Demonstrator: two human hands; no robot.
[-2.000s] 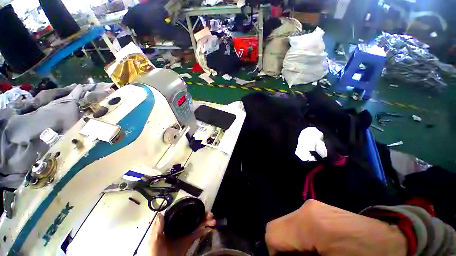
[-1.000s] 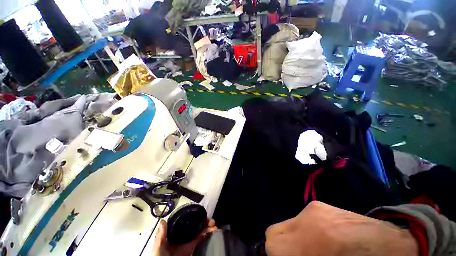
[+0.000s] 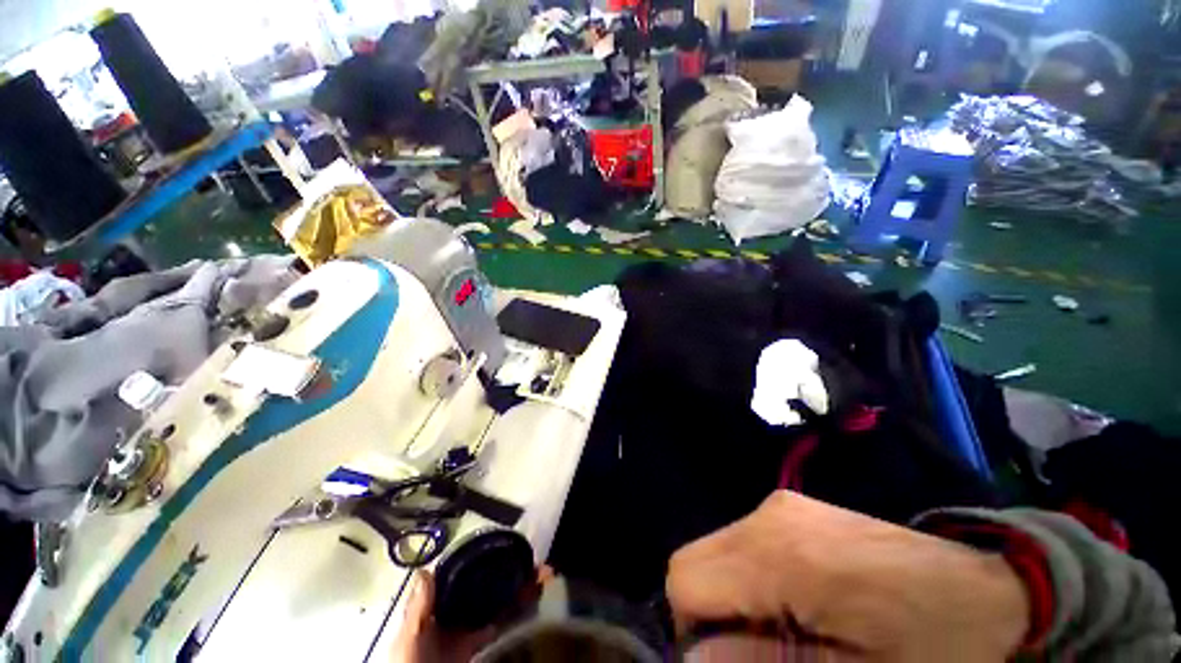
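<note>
My left hand point(image 3: 417, 619) is at the bottom edge, partly cut off, with fingers around a round black lid point(image 3: 484, 579). A metal cup point(image 3: 570, 640) shows at the bottom edge just right of the lid, blurred and mostly cut off. My right hand point(image 3: 829, 580) is curled beside the cup and appears to hold it; its fingertips are hidden. The white sewing machine point(image 3: 279, 440) with a teal stripe stands at left. Open scissors point(image 3: 412, 538) with black handles and a small blue tool point(image 3: 347, 483) lie on its bed.
Black garments point(image 3: 699, 376) are heaped right of the machine, with a white crumpled piece point(image 3: 787, 382) on top. Grey cloth point(image 3: 78, 389) lies behind the machine. A blue stool point(image 3: 916, 194) and a white sack point(image 3: 773, 171) stand on the green floor beyond.
The view has shifted slightly. My right hand has moved a little left and up in the picture. The lid stays in my left hand; the cup sits lower and is more cut off.
</note>
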